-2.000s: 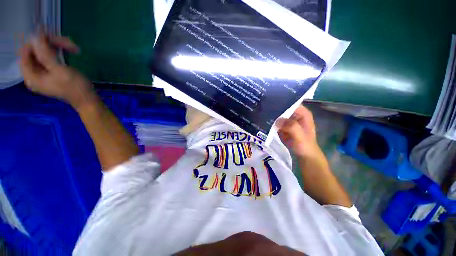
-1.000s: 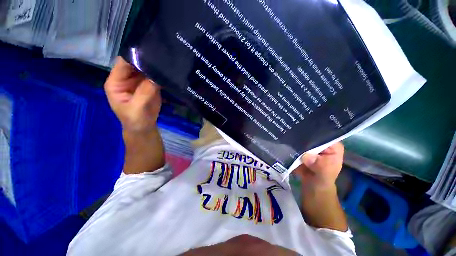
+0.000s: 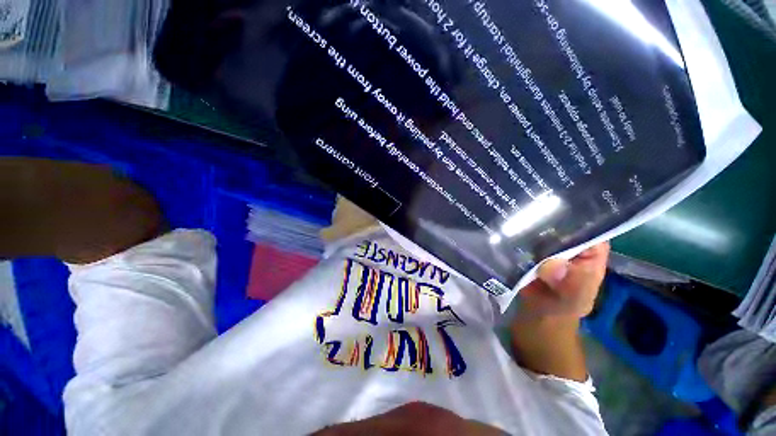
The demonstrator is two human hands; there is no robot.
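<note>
A glossy black printed film (image 3: 476, 119) with white text lines fills the upper middle, tilted, its white backing sheet (image 3: 719, 140) showing along the right edge. My right hand (image 3: 570, 277) grips its lower corner between thumb and fingers. A small barcode label (image 3: 494, 288) sits on that same corner. My left arm reaches out past the left edge of the picture; the left hand is cut off and not seen. The film's left part hangs free, with no hand on it.
Stacks of grey translucent films (image 3: 94, 60) lie at the upper left on the green bench (image 3: 723, 247). More stacked sheets (image 3: 760, 298) are at the right edge. A blue stool (image 3: 642, 328) stands lower right. Blue crates (image 3: 162, 294) and a sheet stack (image 3: 285, 230) are at left.
The film came up close and swung right. My left hand, which was at the film's left edge a second ago, has let go and moved out of the picture to the left.
</note>
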